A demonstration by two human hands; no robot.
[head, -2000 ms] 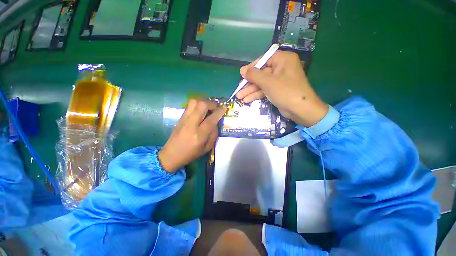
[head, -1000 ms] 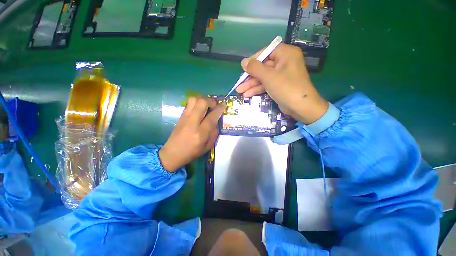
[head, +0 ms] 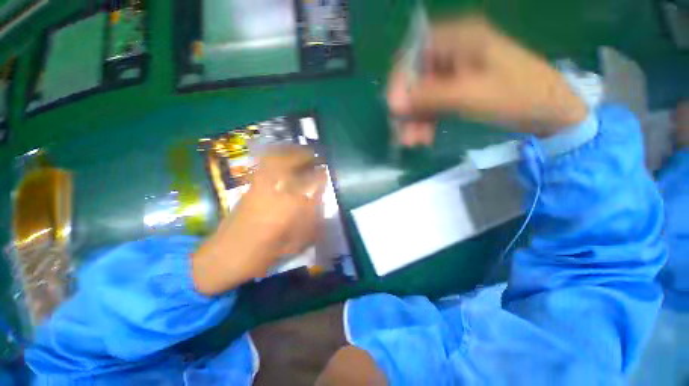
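Note:
The tablet unit (head: 346,252) lies in front of me on the green surface, tilted a little, its mainboard (head: 238,143) at the far end. My left hand (head: 264,219) is over the middle of the tablet, blurred; whether it grips anything is hidden. My right hand (head: 483,79) is raised to the right of the tablet, away from it, and holds the white tweezers (head: 415,49), which are blurred and upright. A pale wrist strap (head: 570,136) is on my right wrist.
Amber film sheets (head: 44,203) in a clear plastic bag (head: 41,275) lie far left. A clear and yellow-green strip (head: 177,207) is left of the tablet. A white sheet (head: 415,222) lies right. Other tablets (head: 264,45) stand along the back. A blue sleeve (head: 676,219) shows at far right.
My view has swung right. My right hand has moved away from the board to the right with the tweezers. My left hand has moved from the board's left edge over the tablet's middle.

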